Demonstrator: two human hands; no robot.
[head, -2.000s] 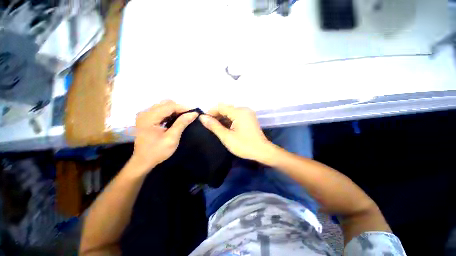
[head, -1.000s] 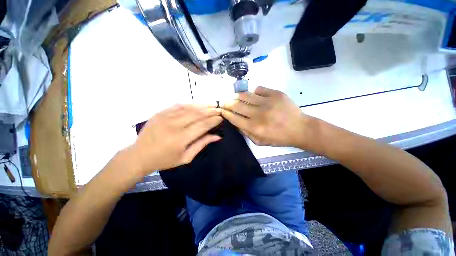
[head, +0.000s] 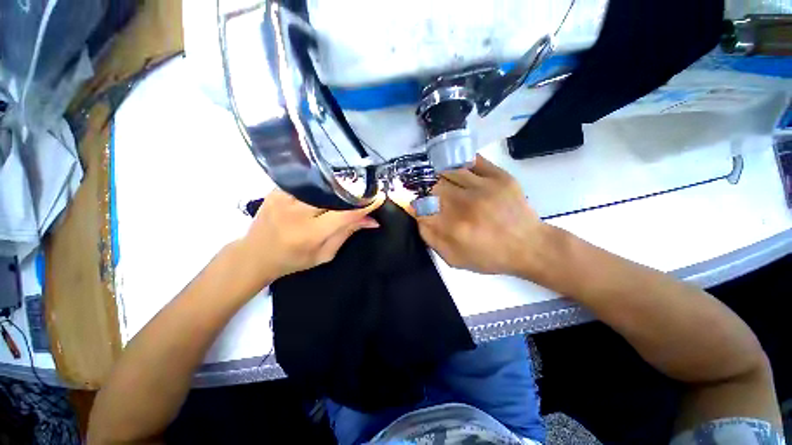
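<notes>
A black fabric panel (head: 369,304) runs from the needle area of the sewing machine (head: 443,43) down over the table's front edge onto my lap. My left hand (head: 300,230) lies on its left side, fingertips pressing the cloth beside the presser foot (head: 391,178). My right hand (head: 486,222) holds its right edge, fingers partly hidden behind the grey knobs. The fabric edge under the foot is hidden by my fingertips and the machine parts. A small dark end of cloth shows left of my left hand.
A large chrome ring (head: 273,104) curves above my left hand. A black strip (head: 643,61) hangs over the machine head, by a flat black rectangle (head: 547,141). A brown board (head: 78,235) and pale plastic lie left. A wooden-handled tool (head: 768,35) is at upper right.
The head view has moved closer to the machine, which fills more of the top. The fabric's upper end is now at the presser foot, with both hands beside it; more panel lies spread below.
</notes>
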